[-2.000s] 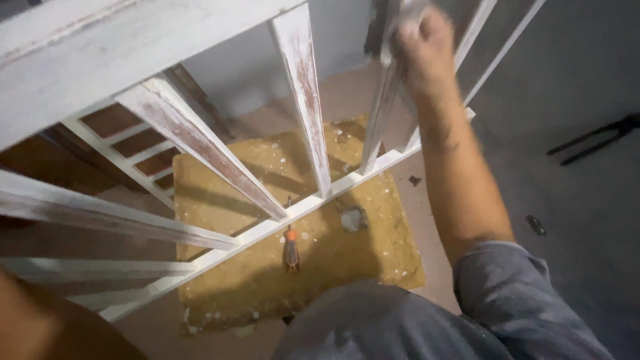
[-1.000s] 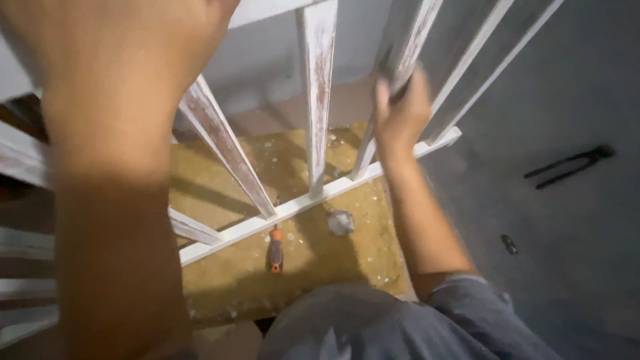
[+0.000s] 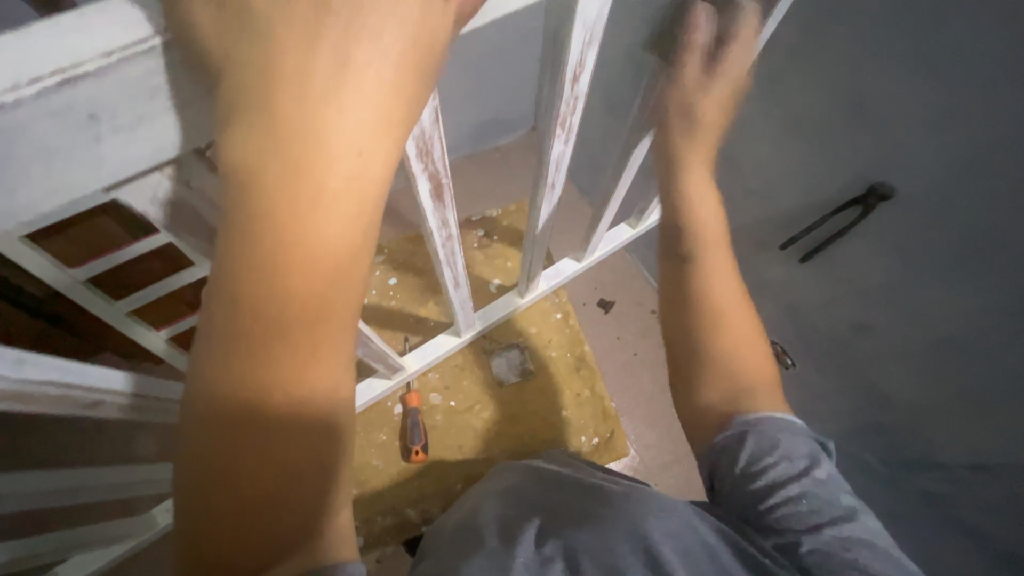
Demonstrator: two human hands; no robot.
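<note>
A white-painted slatted wooden frame with worn slats stands before me, its narrow bottom rail running diagonally. My left hand is at the top edge by the upper rail; its fingers are cut off by the view, so its grip does not show. My right hand, blurred, is raised at a slat on the right, its fingers bent around a dark, unclear item. Beneath the rail, a screwdriver with an orange and black handle lies on a yellow, paint-spotted board.
Black end-cutting pincers and a small dark metal piece lie on the grey surface at right. A greyish square patch is on the board. Dark debris lies beside it. A white lattice is at left.
My left hand, out of view two seconds ago, came in at the upper left and remains by the top rail. My right hand has moved up along the slats since one second ago.
</note>
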